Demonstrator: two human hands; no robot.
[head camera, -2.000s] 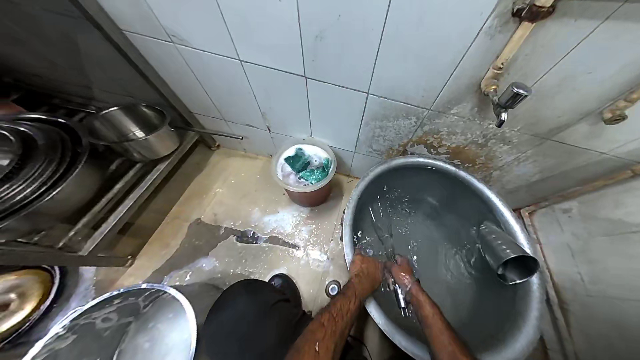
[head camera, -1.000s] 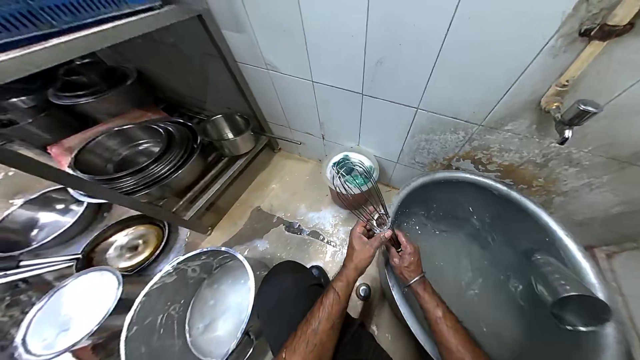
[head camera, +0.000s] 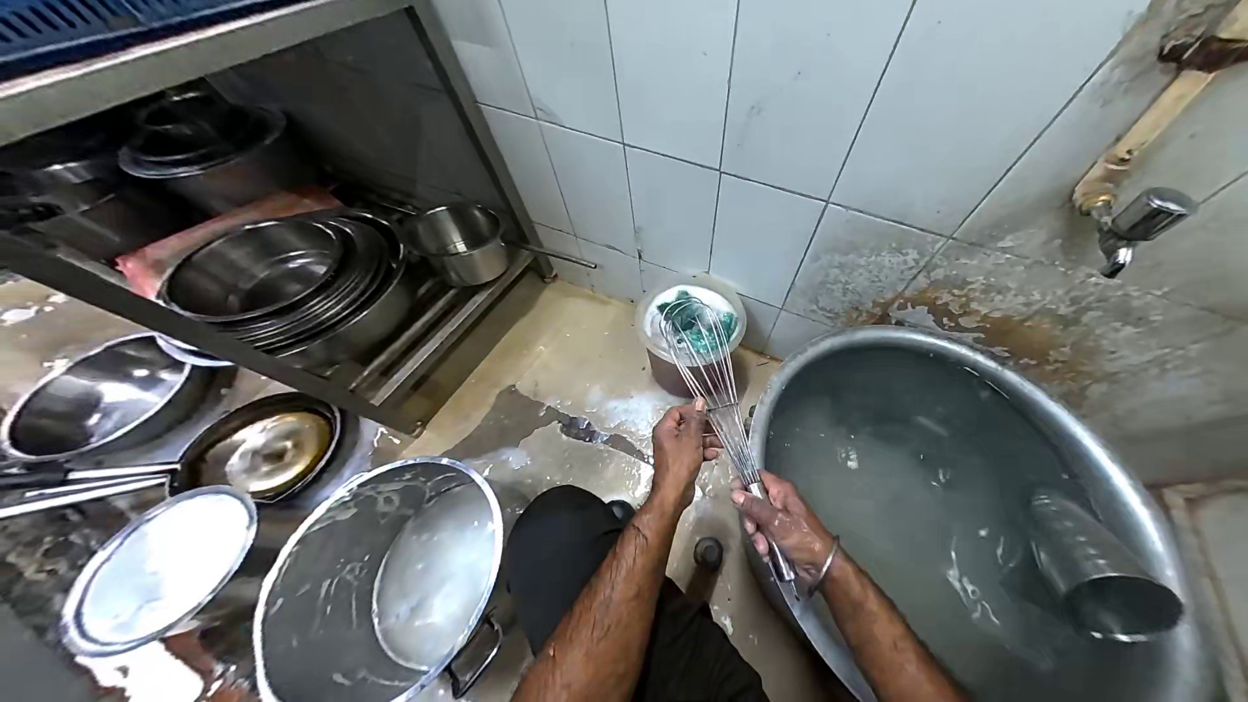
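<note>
My right hand (head camera: 788, 526) is closed around the handle of a metal balloon whisk (head camera: 726, 414), near the left rim of a large metal tub (head camera: 902, 336) of cloudy water. My left hand (head camera: 684, 447) touches the lower part of the whisk's wires with its fingers; whether it grips them is hard to tell. The wire loops extend over a small round tub (head camera: 673, 375) that holds white suds and a green scrubbing mesh (head camera: 704, 327). A metal cylinder (head camera: 1097, 565) lies tilted, partly under water, at the right side of the large tub.
Left of my knee stands a big metal pot (head camera: 331, 575), beside a round lid (head camera: 161, 570) and a frying pan (head camera: 261, 444). A metal rack (head camera: 370, 405) holds stacked bowls (head camera: 258, 268) and a saucepan (head camera: 458, 244). A tap (head camera: 1136, 224) juts from the tiled wall above the tub.
The whisk was low over the large tub at first and is now held above its left rim, toward the small tub. My right hand has shifted down to its handle. The view has swung left.
</note>
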